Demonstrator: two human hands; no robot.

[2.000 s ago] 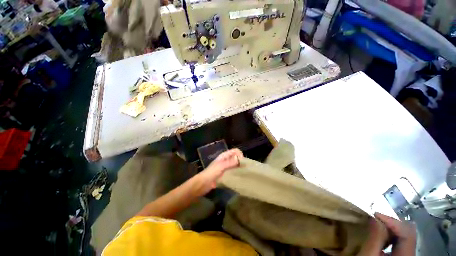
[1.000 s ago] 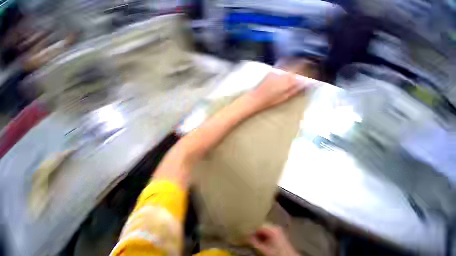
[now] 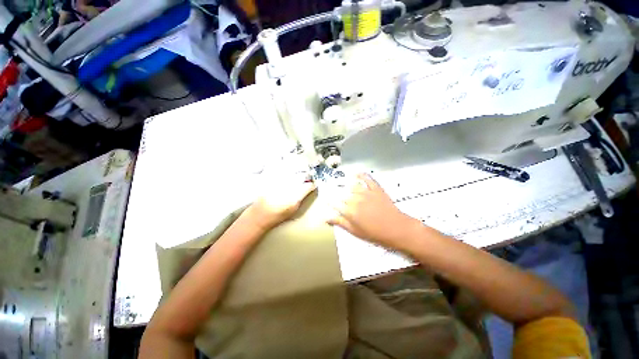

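Observation:
The khaki garment piece (image 3: 280,287) runs from the needle area of the white lockstitch machine (image 3: 350,98) down over the table edge to my lap. Its far end lies under the lit presser foot (image 3: 327,172). My left hand (image 3: 284,203) lies on the cloth just left of the presser foot, fingers bent onto its edge. My right hand (image 3: 368,210) lies at the cloth's right edge, close to the presser foot, fingers spread. Whether its fingertips grip the cloth cannot be told in the glare.
Dark thread snips (image 3: 499,169) lie on the machine bed at the right. A paper sheet with handwriting (image 3: 487,91) hangs on the machine arm. A yellow thread spool (image 3: 361,23) stands above. A worn second table (image 3: 94,231) is at the left. Blue cloth lies at the upper left.
The view has turned right from the cream machine to the white one. The khaki cloth has moved onto the white machine bed, and both hands are now beside its needle.

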